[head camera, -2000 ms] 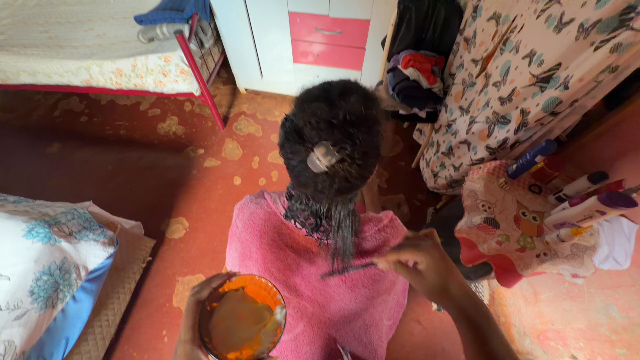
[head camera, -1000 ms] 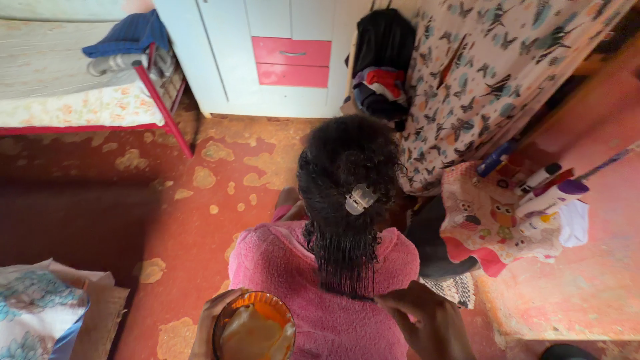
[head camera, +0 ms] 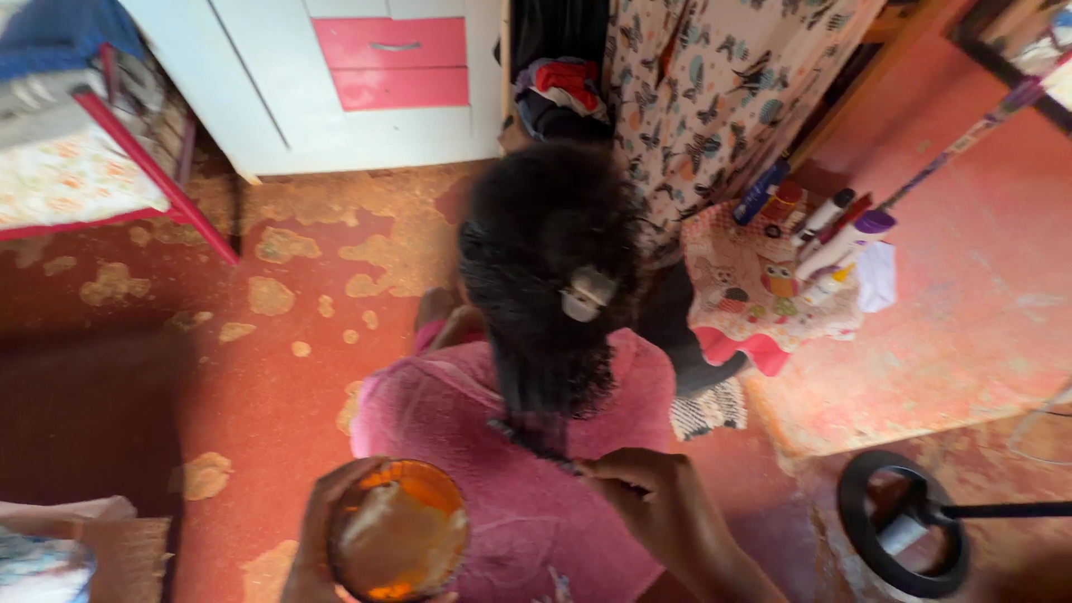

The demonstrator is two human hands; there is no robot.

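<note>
My left hand (head camera: 314,536) holds an amber glass bowl (head camera: 400,529) with a pale brown creamy substance in it, at the lower middle. My right hand (head camera: 641,494) grips one end of a dark comb (head camera: 533,444), which lies slantwise at the lower ends of a seated person's dark hair (head camera: 544,368). The person faces away from me. A grey hair clip (head camera: 588,293) holds the upper hair at the back of the head. A pink towel (head camera: 469,419) covers the shoulders and back.
Ahead stands a white cabinet (head camera: 402,138) with pink drawers. A bed with a red metal frame (head camera: 159,180) is at the upper left. Bottles stand on a cloth-covered surface (head camera: 729,310) at right, beside a patterned curtain (head camera: 695,109). A black round base (head camera: 850,511) stands lower right.
The comb was beside the hair ends two seconds ago and is now across them. The bowl remains in my left hand. The view has shifted.
</note>
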